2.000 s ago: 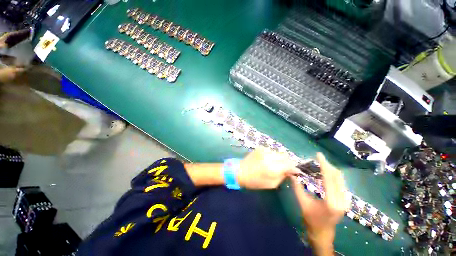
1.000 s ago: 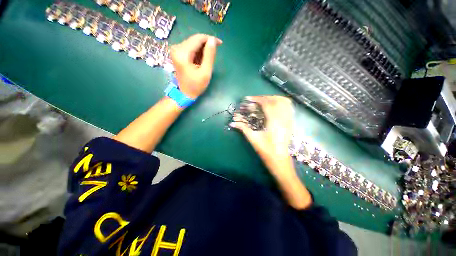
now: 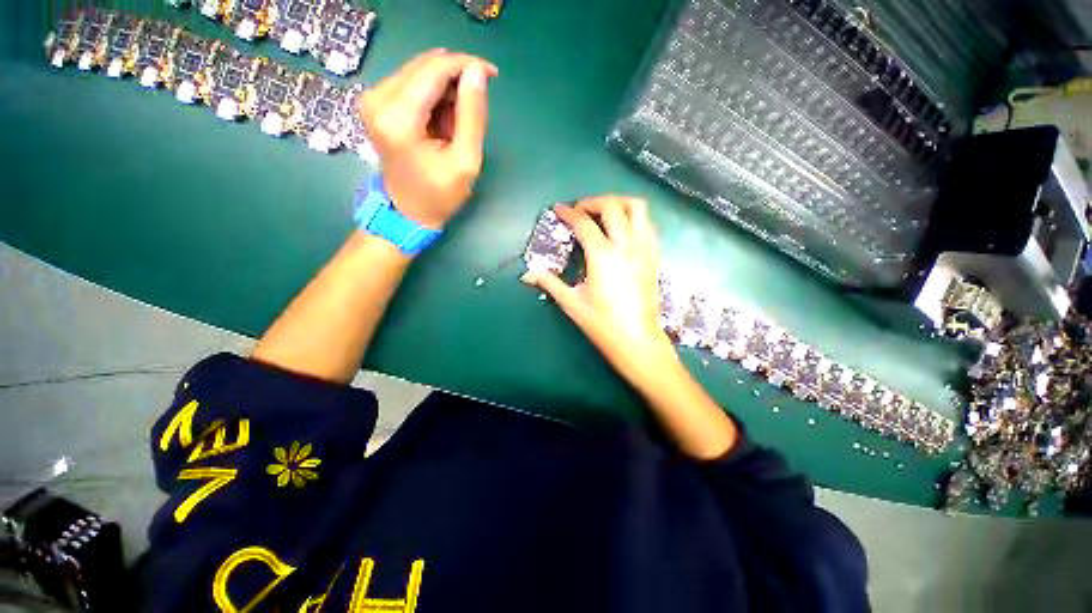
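My right hand grips a small circuit board by its edges, thumb at the near side and a finger at the far side. The board lies low over the green mat, left of the near board row. A thin lead with a small white tip extends from it to the left. My left hand, with a blue wristband, is curled with thumb and fingertips together. No object shows in it. It hovers at the right end of a board row and hides part of it.
A second board row lies at the upper left. Stacked clear trays stand at the upper right, beside a white screw feeder with a black top. A heap of modules lies at the right. Tiny bits are scattered near the front edge.
My left hand has moved from the near row to the left board rows. My right hand has moved to the near row's left end and now holds a board there. The camera view has shifted.
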